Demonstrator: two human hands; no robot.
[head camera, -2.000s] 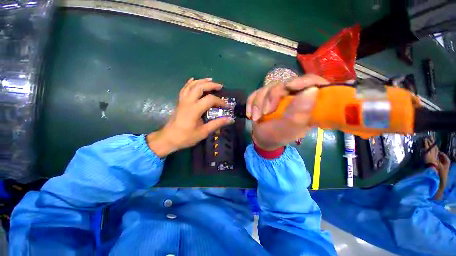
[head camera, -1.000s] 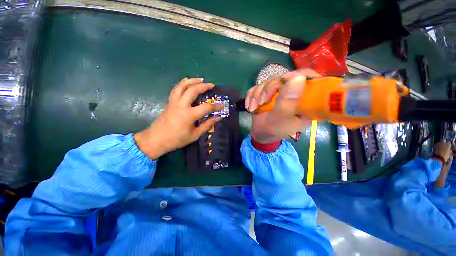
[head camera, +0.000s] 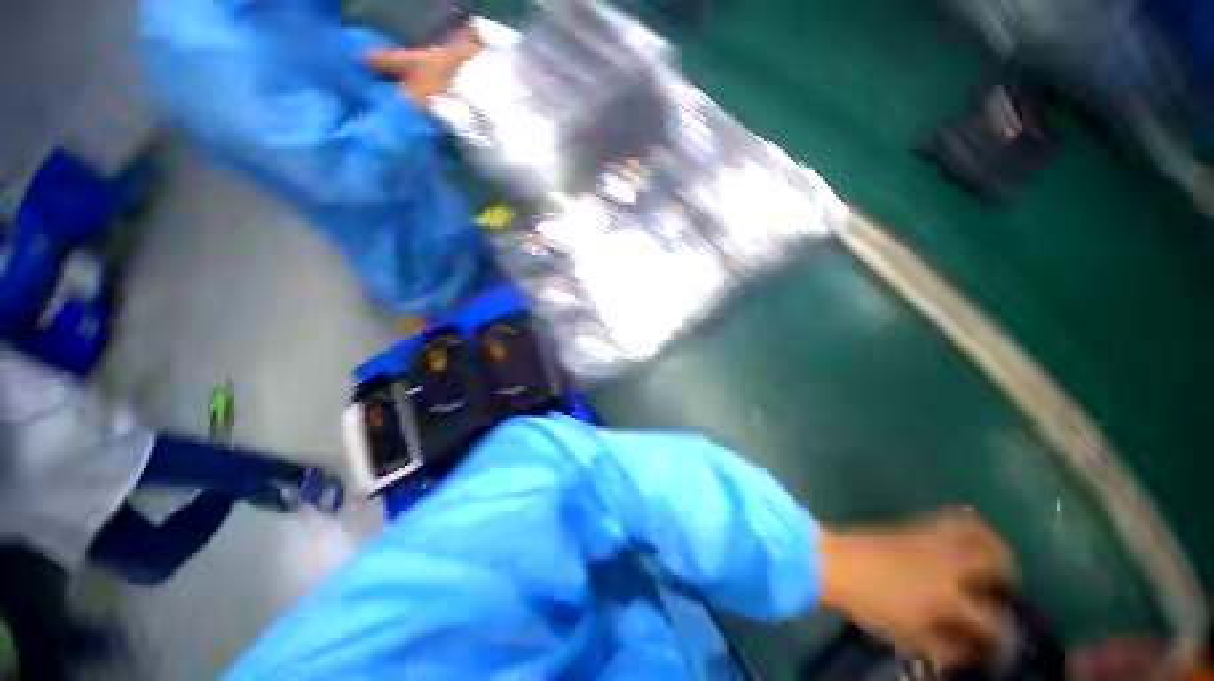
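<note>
The view is blurred and turned to my left. My left hand (head camera: 925, 585) is at the lower right, its fingers curled down on a dark device housing (head camera: 1032, 641), which the picture's bottom edge cuts off. The board is too blurred to make out. A blurred skin-coloured patch at the bottom right edge may be part of my right hand (head camera: 1132, 659), with a trace of orange beside it. What it holds cannot be told.
Shiny clear plastic trays (head camera: 652, 266) lie on the green bench. A blue bin (head camera: 459, 319) of black devices stands below its edge. Another worker's blue sleeve (head camera: 320, 133) and hand are at upper left. A pale rail (head camera: 1038, 386) curves right; a dark object (head camera: 992, 140) lies beyond.
The view has swung to my left. The trays, blue bin and another worker have come into view. The orange screwdriver, screw dish and red bag are no longer clearly seen.
</note>
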